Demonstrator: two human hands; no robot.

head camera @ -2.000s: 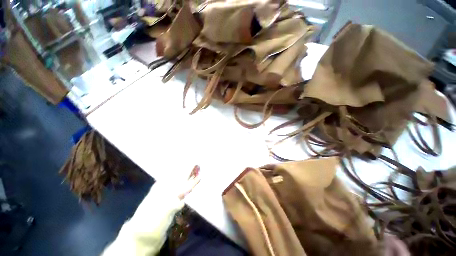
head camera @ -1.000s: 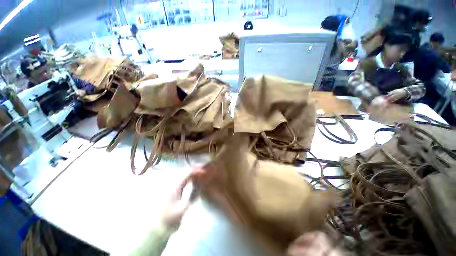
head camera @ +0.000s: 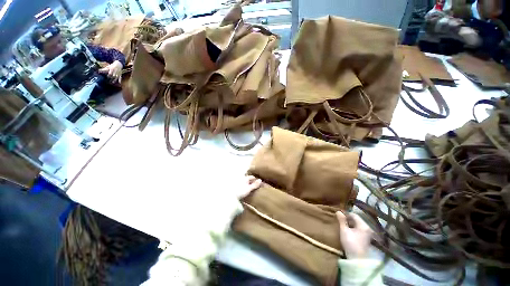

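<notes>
A tan-brown handbag (head camera: 302, 195) lies at the near edge of the white table, folded across its middle. A pale line (head camera: 291, 228) runs slantwise along its near part. My left hand (head camera: 250, 187) holds the bag's left edge near the fold, with the fingertips on the cloth. My right hand (head camera: 353, 233) grips the bag's right edge, thumb on top and the other fingers partly hidden. No tool shows in either hand.
Heaped bags with hanging straps (head camera: 223, 78) lie beyond, with another bag (head camera: 344, 67) beside them. Coiled straps (head camera: 475, 190) lie at the right. A person's hand (head camera: 113, 70) is at a sewing machine (head camera: 70, 75). A strap bundle (head camera: 84, 246) hangs at left.
The bag, raised and blurred one second ago, now lies on the table with its pale line showing. My left hand has come onto its left edge, and my right hand grips its right edge.
</notes>
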